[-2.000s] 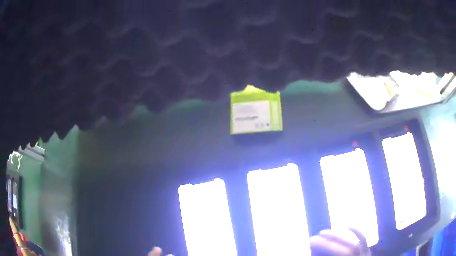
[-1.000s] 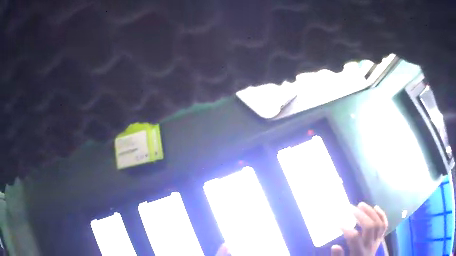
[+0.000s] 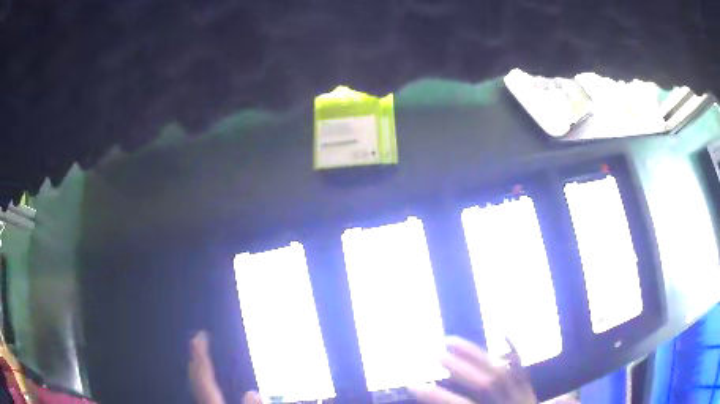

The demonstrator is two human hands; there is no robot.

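Several smartphones with glaring white screens lie in a row: a leftmost phone (image 3: 283, 323), a second phone (image 3: 395, 304), a third phone (image 3: 513, 272) and a rightmost phone (image 3: 605, 256). Their screen content is washed out. My left hand (image 3: 207, 375) is blurred and cut off by the bottom edge, left of the leftmost phone, with fingers apart and nothing in it. My right hand (image 3: 481, 375) is blurred, fingers spread, over the lower ends of the second and third phones. It holds nothing; whether it touches a screen I cannot tell.
A lime-topped pack with a white label (image 3: 347, 142) lies behind the phones. A white tray with white contents (image 3: 553, 110) is at the back right. Black egg-crate foam (image 3: 237, 63) overhangs the dark green mat. A blue crate (image 3: 695, 359) is at the lower right, red cloth (image 3: 55, 397) at the lower left.
The view has turned back left, so the phones and pack sit differently in the picture. My right hand has moved from the rightmost phone to the second and third. My left hand now shows beside the leftmost phone.
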